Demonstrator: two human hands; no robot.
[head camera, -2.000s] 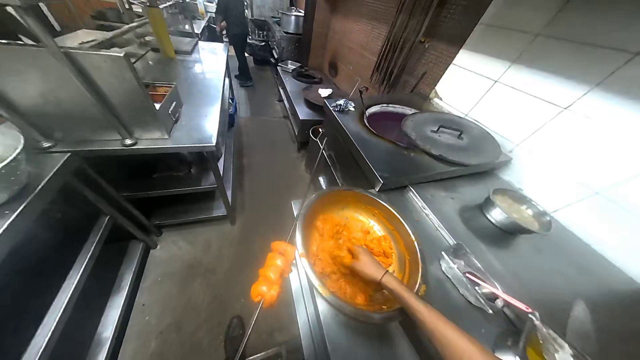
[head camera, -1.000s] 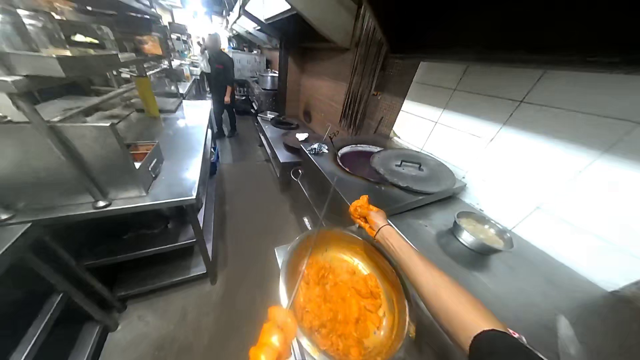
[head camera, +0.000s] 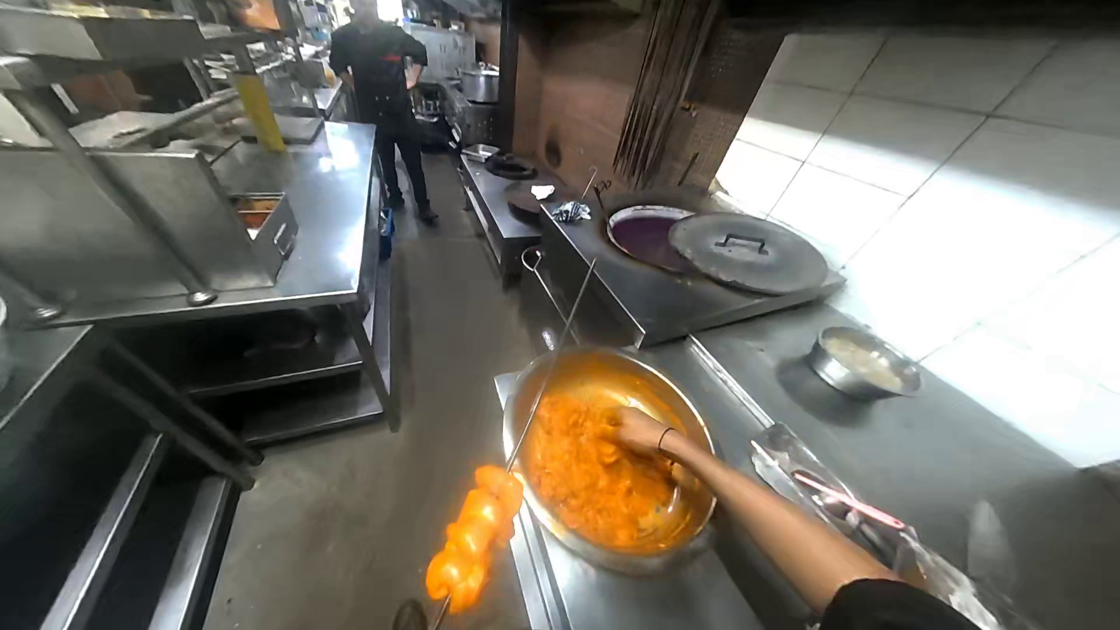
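Observation:
My right hand (head camera: 637, 430) reaches into a large steel bowl (head camera: 691, 534) of orange-marinated pieces (head camera: 582, 464), its fingertips hidden among them. A dark band circles the wrist. Left of the bowl, a long metal skewer (head camera: 573, 306) slants upward across the bowl's left rim, with several orange-coated pieces (head camera: 472, 542) threaded on its lower part. The skewer's low end leaves the frame at the bottom, and my left hand is out of view.
A tandoor opening (head camera: 652, 236) is partly covered by a round metal lid (head camera: 752, 254). A small steel bowl (head camera: 866, 363) rests on the right counter. Steel tables (head camera: 324, 236) line the left side. A person in dark clothes (head camera: 381, 87) stands in the aisle.
One second ago my right hand was raised above the bowl, holding orange pieces near the skewer. It has come down into the bowl.

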